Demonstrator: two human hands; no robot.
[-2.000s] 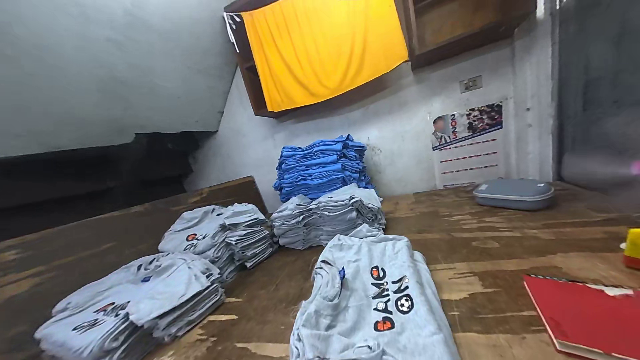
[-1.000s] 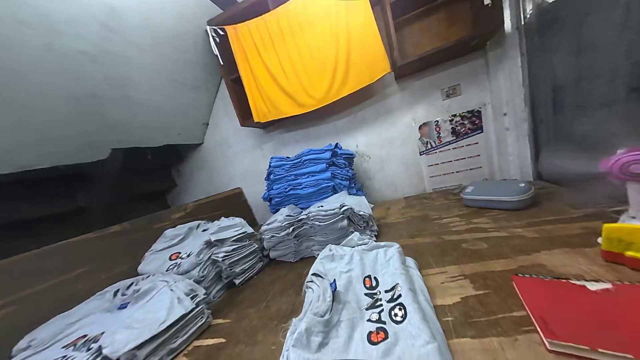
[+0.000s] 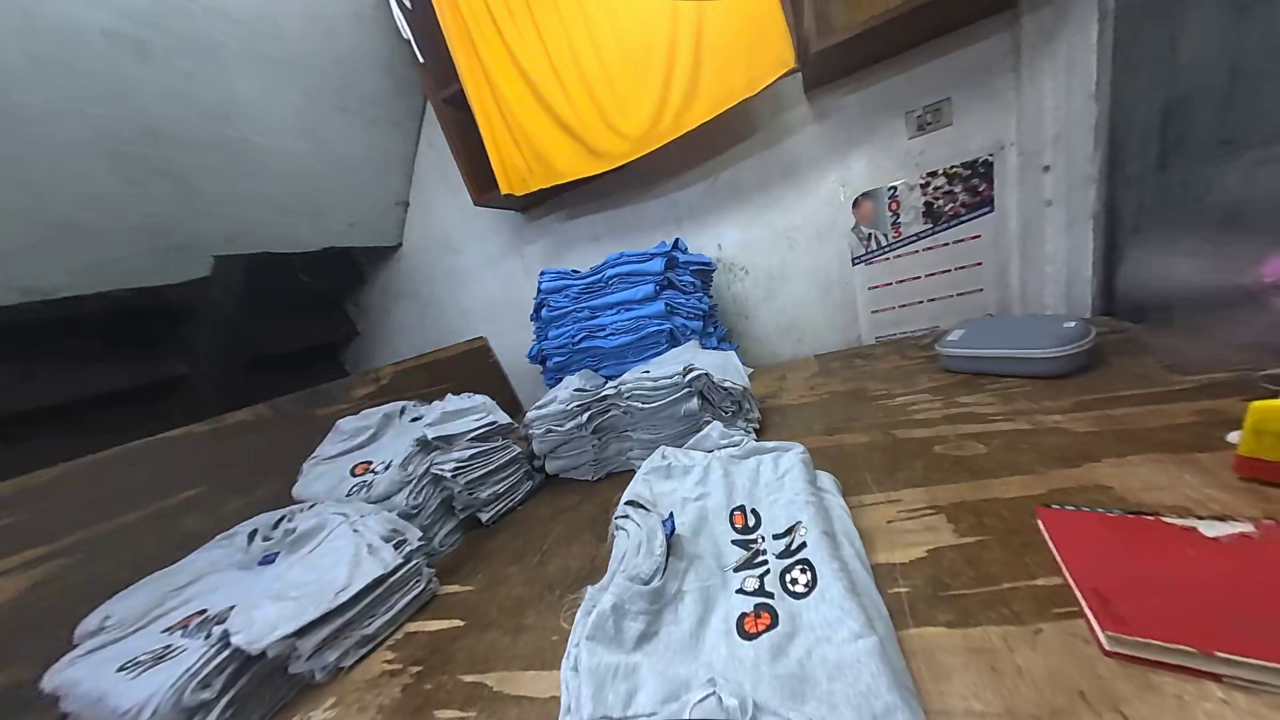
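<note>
Neither my left hand nor my right hand shows in the head view. A light grey printed T-shirt (image 3: 740, 590) lies flat at the bottom centre, its neckline towards the left. To its left are two stacks of folded grey printed shirts, a nearer one (image 3: 250, 600) and one farther back (image 3: 420, 450). Behind the flat shirt is a pile of folded grey garments (image 3: 645, 410), and a tall pile of folded blue garments (image 3: 630, 310) rises behind that against the wall.
The worn wooden table (image 3: 960, 440) bears a red hardcover book (image 3: 1170, 590) at the right, a yellow and red object (image 3: 1262, 440) at the right edge and a grey zip case (image 3: 1016, 345) near the wall. A yellow cloth (image 3: 620, 90) hangs from wooden shelving above; a calendar (image 3: 925, 250) hangs behind.
</note>
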